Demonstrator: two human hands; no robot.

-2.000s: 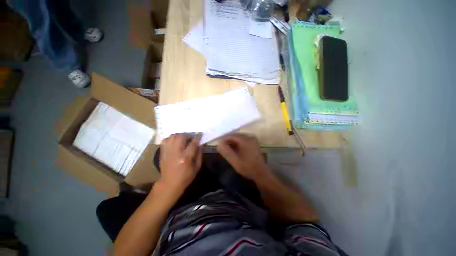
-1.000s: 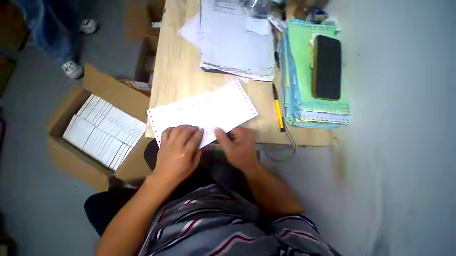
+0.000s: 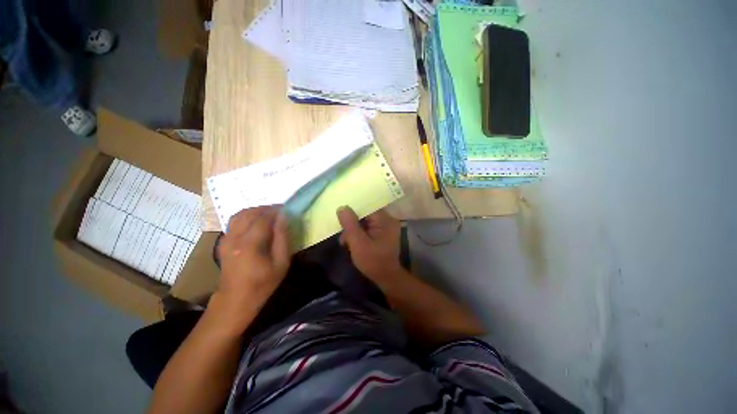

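Note:
The multi-part delivery note lies at the near edge of the desk, its white top sheet lifted and curled back, with a bluish layer folded along it. A yellow copy shows beneath, with punched holes down its right edge. My left hand grips the near edge of the lifted sheets; its fingertips are partly hidden. My right hand pinches the near edge of the yellow copy, thumb on top.
The yellow pen lies right of the form. A smartphone rests on the green pile by the wall. Ruled sheets lie further up. An open carton of small white boxes stands at left. A person's legs show at upper left.
The white top sheet was flat and is now peeled back by my left hand, exposing the yellow copy. Earlier a sheet covered the white boxes; it is gone. The view has shifted.

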